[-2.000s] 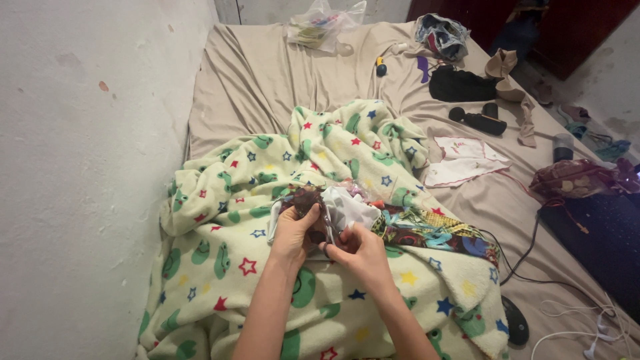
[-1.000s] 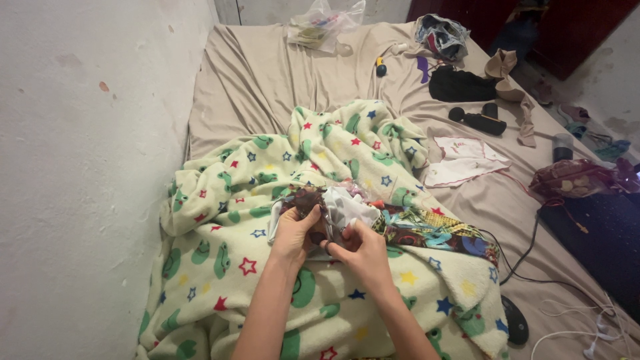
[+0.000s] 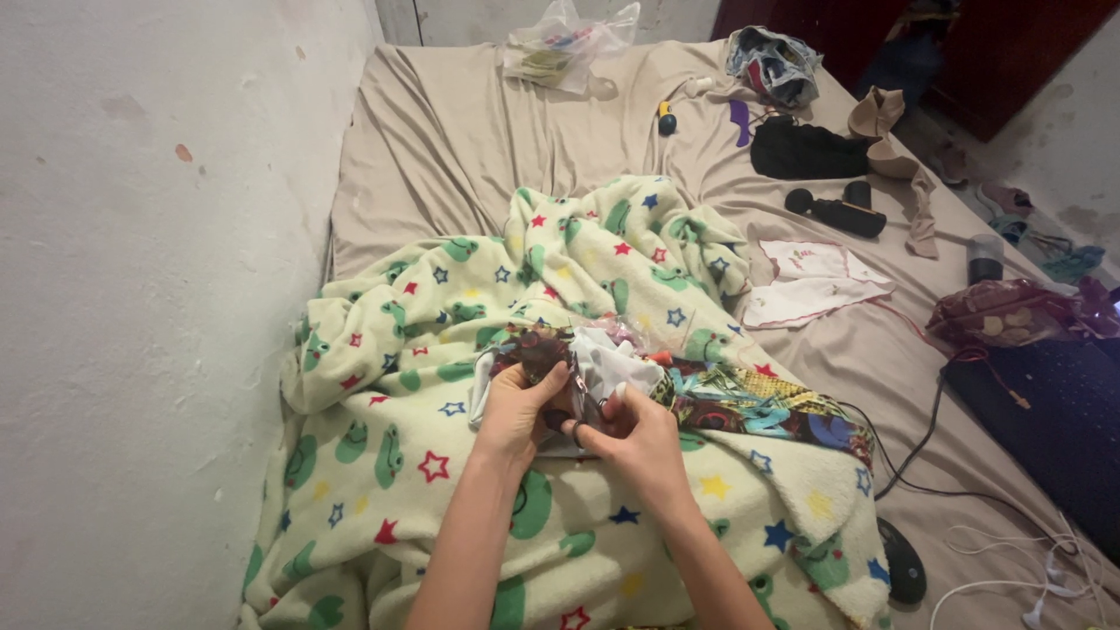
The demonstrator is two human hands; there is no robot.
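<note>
My left hand (image 3: 522, 404) pinches a bunched piece of dark patterned fabric (image 3: 538, 346) between thumb and fingers. Close beside it, my right hand (image 3: 628, 424) has its fingers in the dark handles of a pair of small scissors (image 3: 579, 385), whose metal part points up along the fabric. White cloth (image 3: 608, 363) lies against both hands. From there a colourful patterned fabric (image 3: 770, 402) stretches to the right over a pale green fleece blanket (image 3: 490, 297) with frogs and stars. A small orange item (image 3: 660, 358) rests by the white cloth.
A white wall (image 3: 175, 306) borders the bed on the left. On the beige sheet (image 3: 420, 131) lie a plastic bag (image 3: 569, 52), a black massager (image 3: 836, 213), a white embroidered cloth (image 3: 814, 284), a black mouse (image 3: 901, 560) and white cables (image 3: 1006, 582). A dark laptop-like slab (image 3: 1041, 420) lies at the right.
</note>
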